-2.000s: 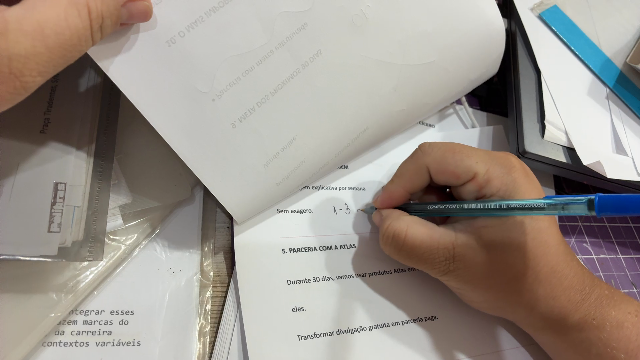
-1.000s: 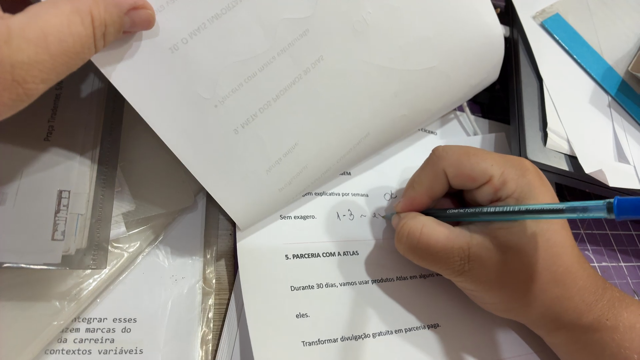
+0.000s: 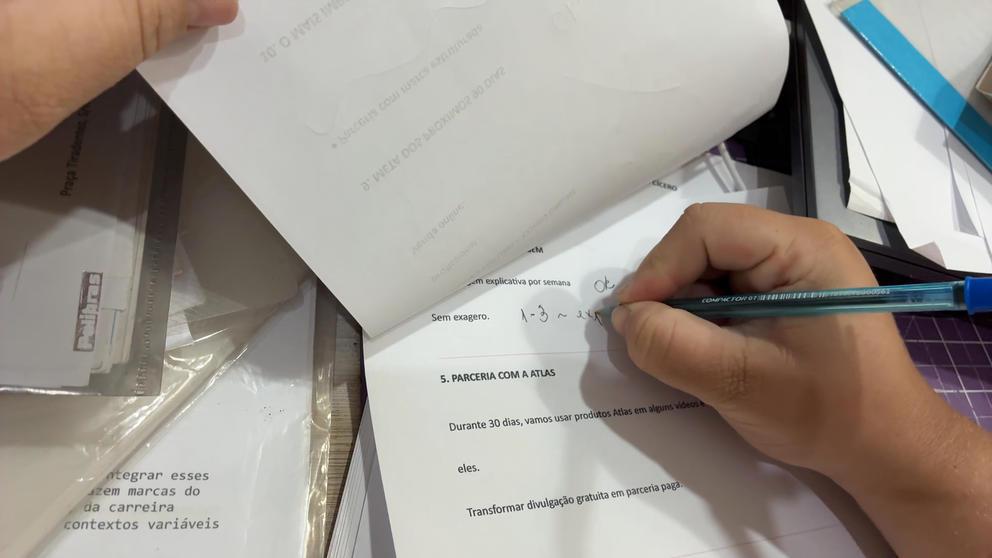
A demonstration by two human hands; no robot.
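My right hand (image 3: 744, 333) grips a blue ballpoint pen (image 3: 837, 301) with a clear barrel, its tip on a printed white page (image 3: 542, 434). Handwriting in dark ink stands just left of the tip, beside the printed lines. My left hand (image 3: 85, 54), partly out of view at the top left, holds the corner of a lifted sheet (image 3: 496, 132) between thumb and fingers, which are mostly hidden. That sheet curls over the upper part of the page, and print shows faintly through it.
Clear plastic sleeves (image 3: 232, 372) with papers lie on the left. A dark-framed tray or case (image 3: 814, 139) stands at the upper right, with loose papers (image 3: 876, 116) and a blue strip (image 3: 914, 77). A purple gridded cutting mat (image 3: 949, 364) shows at the right edge.
More handwriting has appeared on the page as my right hand and the pen moved rightward along the line. My left hand still holds the lifted sheet.
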